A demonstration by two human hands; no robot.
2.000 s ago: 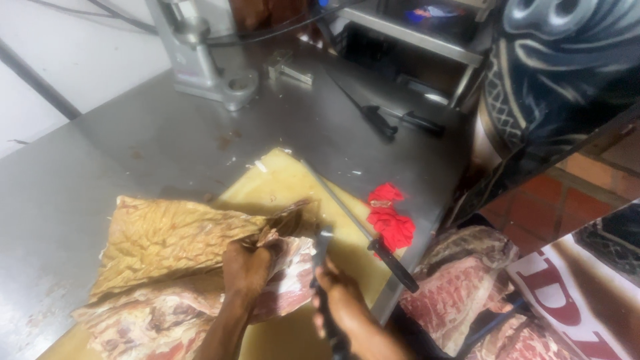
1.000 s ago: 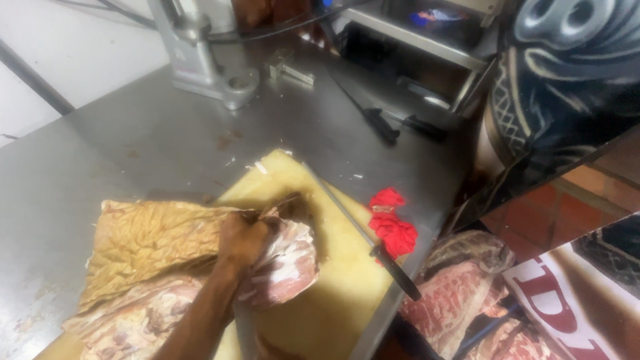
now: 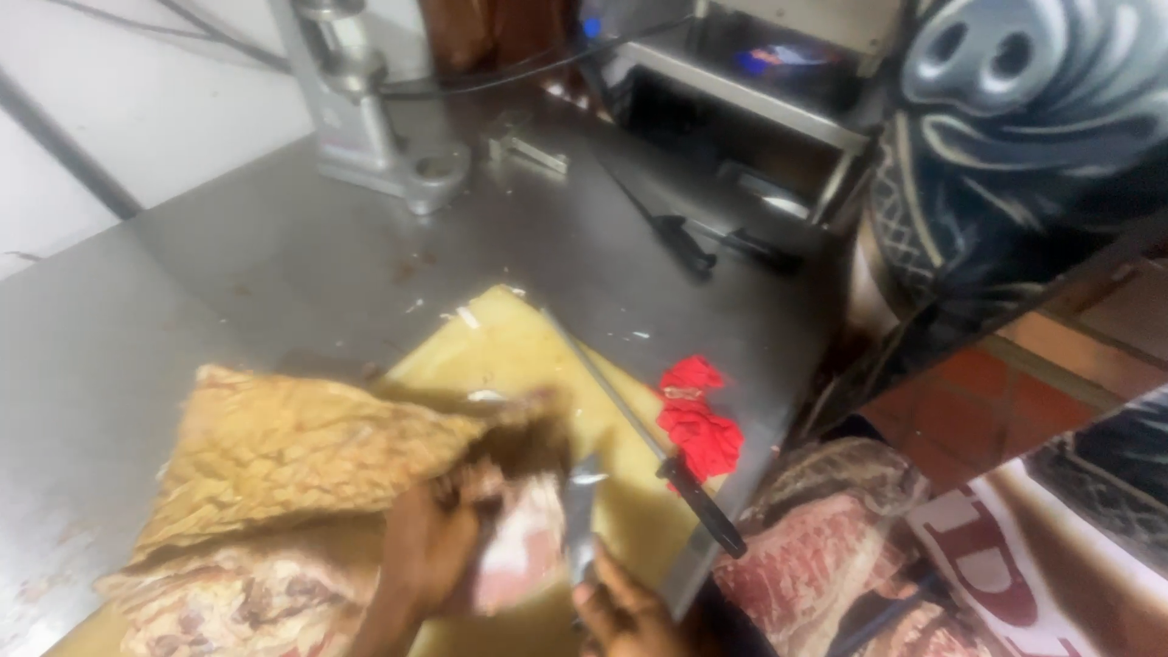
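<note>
A large slab of raw meat with a wrinkled yellowish skin lies partly on a yellow cutting board and partly on the metal table. My left hand grips the flap at its right end, where pink and white flesh shows below the fingers. Low in the view, my right hand holds a knife, its blade pointing up and close to the flesh; the handle is mostly hidden. A sharpening steel with a black handle rests diagonally across the board's right edge.
A red cloth lies beside the steel. Black-handled knives lie farther back, near a grey metal machine stand. More raw meat is at the lower right. A person in a dark patterned garment stands at the right.
My right hand with the knife, out of sight one second ago, is back in view beside the meat. My left hand has stayed on the flap, now slightly lower.
</note>
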